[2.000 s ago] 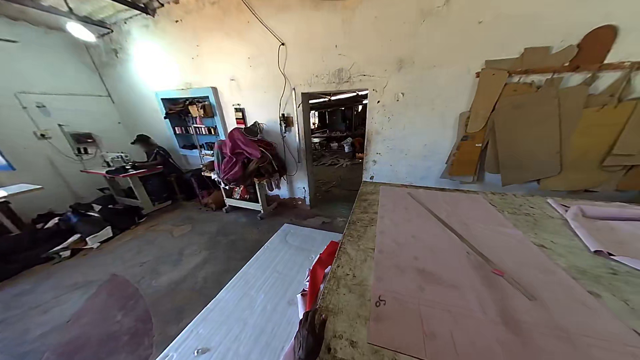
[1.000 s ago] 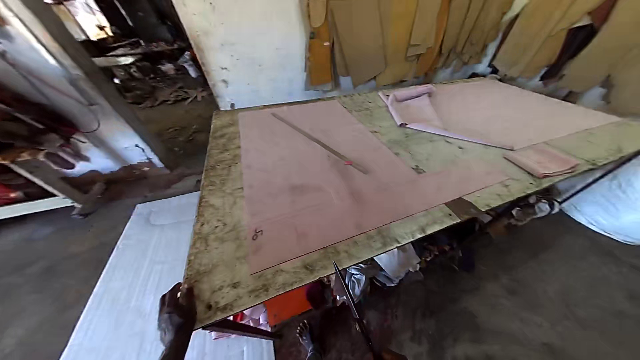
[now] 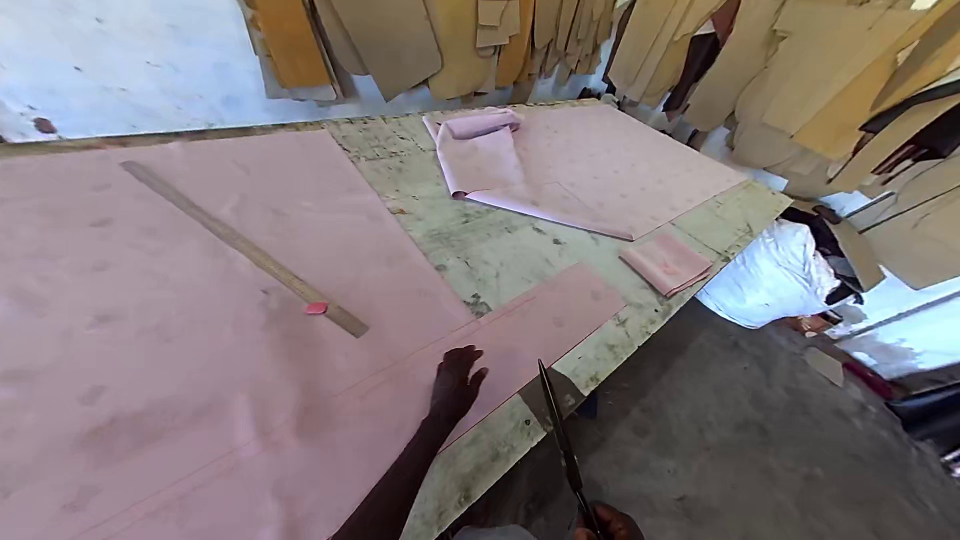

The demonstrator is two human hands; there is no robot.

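My left hand (image 3: 456, 381) rests palm down on a large pink sheet of fabric or leather (image 3: 315, 390), near its front edge, and grips nothing. Thin marked lines run along the sheet beside it. At the bottom of the view, my right hand (image 3: 611, 523) holds long dark scissors (image 3: 561, 435), their narrow blades together and pointing up past the table's front edge. A worn wooden ruler (image 3: 247, 247) lies slantwise on the sheet, with a small red piece, perhaps tailor's chalk (image 3: 316, 307), touching its lower part.
A partly rolled pink sheet (image 3: 570, 165) and a folded pink piece (image 3: 666, 261) lie on the stained table (image 3: 480, 225). Brown pattern pieces (image 3: 390, 37) hang along the wall. A white sack (image 3: 772, 277) stands beyond the table's right end, on the grey floor (image 3: 690, 427).
My left hand has moved from the table's left corner onto the pink sheet. The scissors remain in my right hand. The view has swung right and closer over the table.
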